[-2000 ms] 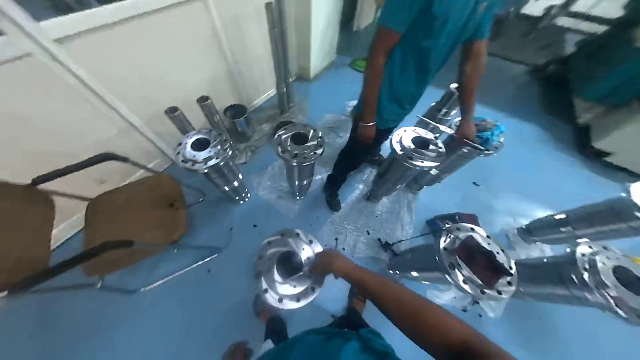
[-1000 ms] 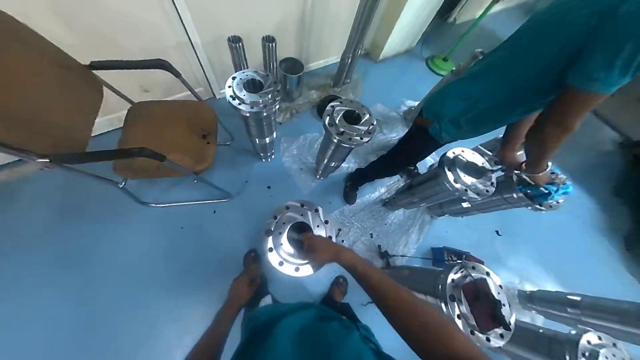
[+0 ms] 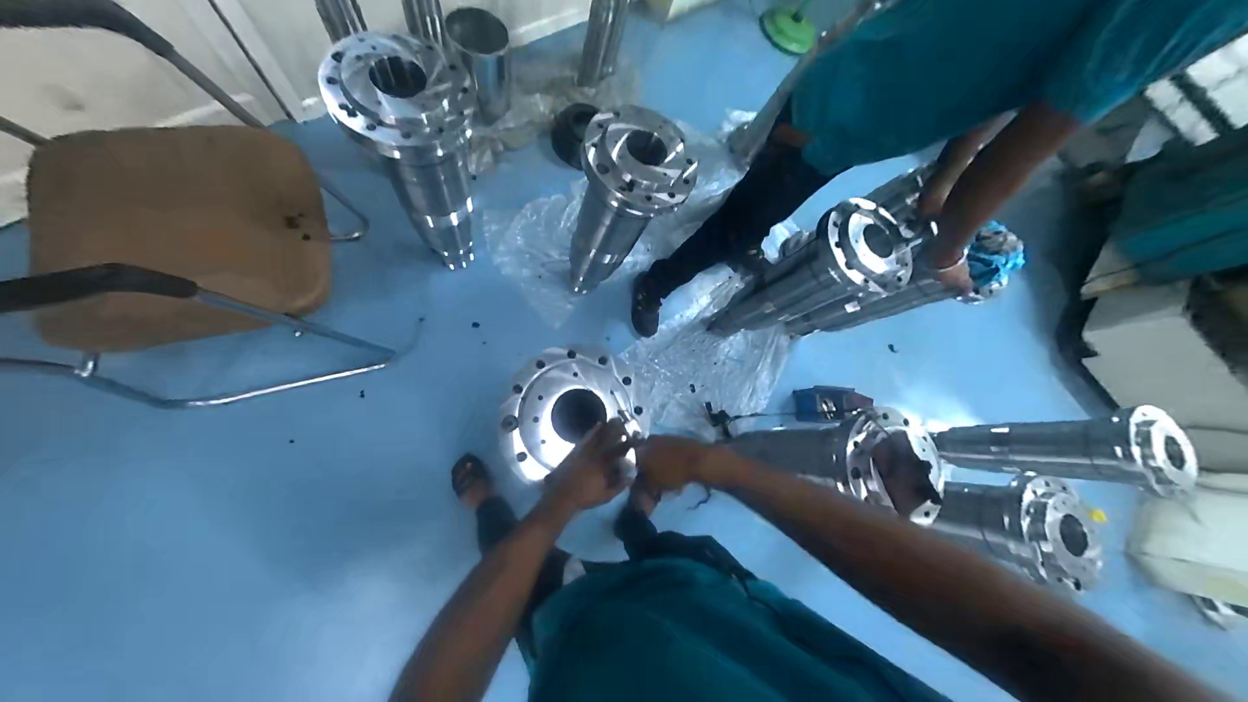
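A round metal flange (image 3: 533,409) with bolt holes and a dark central bore stands in front of me, seen from above. My left hand (image 3: 595,464) rests at its near right edge, fingers bent. My right hand (image 3: 670,461) is beside it at the same edge, close to touching my left hand. Whether either hand holds something small there is hidden by the fingers. To the right, a flanged metal cylinder (image 3: 795,456) has a dark reddish cloth (image 3: 905,475) over its face.
Flanged cylinders (image 3: 429,185) (image 3: 614,229) stand upright ahead, near plastic sheeting (image 3: 721,380). A co-worker (image 3: 916,88) leans over more cylinders (image 3: 790,288) at right. A brown chair (image 3: 175,234) is at left. A small blue box (image 3: 829,402) and further cylinders (image 3: 1043,450) are at right.
My left hand has come up from beside my leg to the flange's near right edge. My right hand has moved from the central bore to that same edge.
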